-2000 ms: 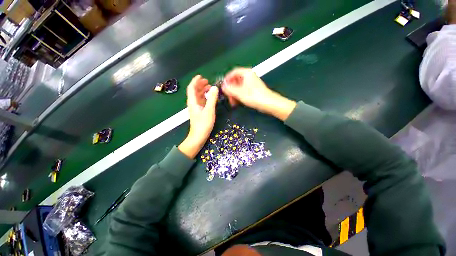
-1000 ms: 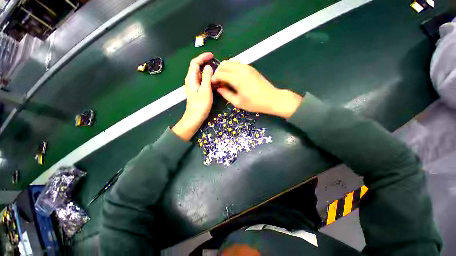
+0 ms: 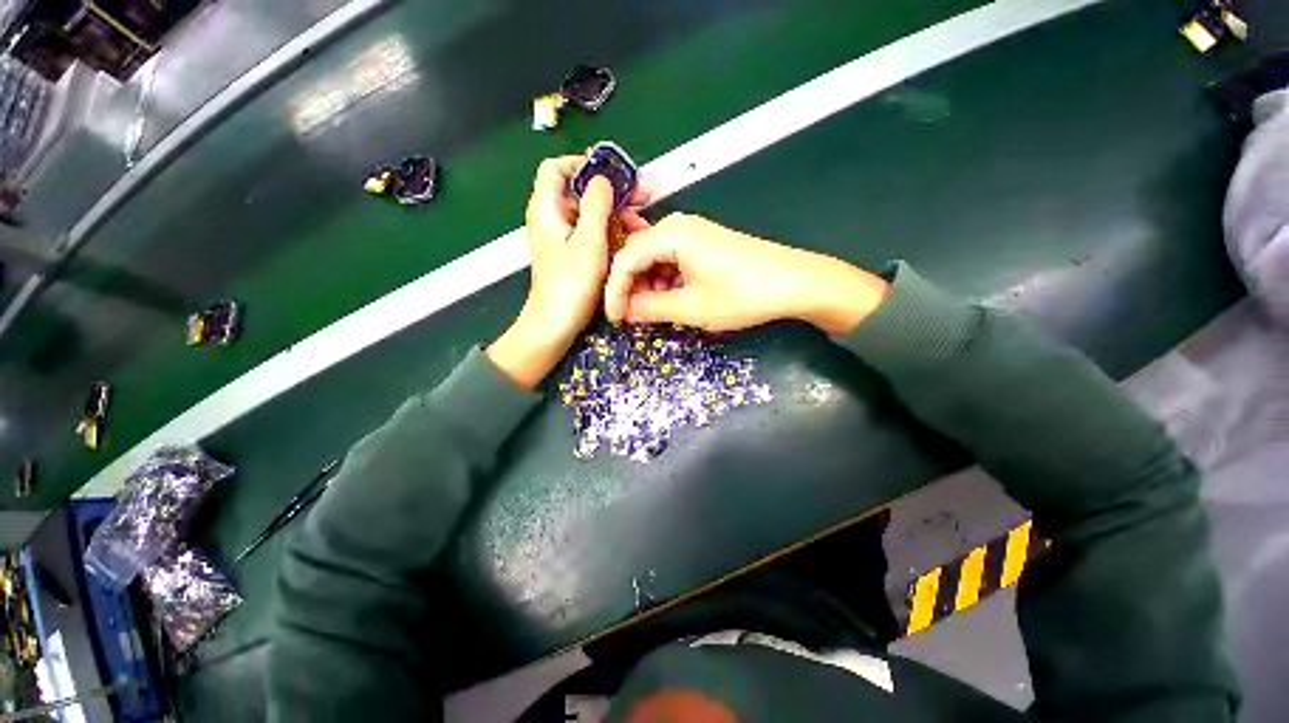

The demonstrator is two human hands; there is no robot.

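My left hand (image 3: 566, 261) holds a black rounded-square watch housing (image 3: 608, 167) over the white strip, its thumb across the open inside. A small orange-yellow piece (image 3: 616, 233) shows below the housing, between my hands. My right hand (image 3: 700, 276) is beside it, just below and to the right, thumb and index finger curled together; whether they pinch a small part cannot be seen. The loose pile of tiny white-silver and dark parts with yellow spots (image 3: 650, 396) lies on the green worktop below my hands, its top edge partly covered by my right hand.
Beyond the white strip (image 3: 382, 328), several spaced units (image 3: 414, 180) with yellow-white modules lie on the green belt. Clear parts bags (image 3: 159, 511), dark tweezers (image 3: 290, 509) and a blue box (image 3: 125, 622) are at left. A neighbour's pale sleeve (image 3: 1262, 198) is at the right edge.
The housing, earlier mostly covered by my fingers, now shows its open face in my left hand. My right hand has moved down from it toward the pile. The belt units have shifted left.
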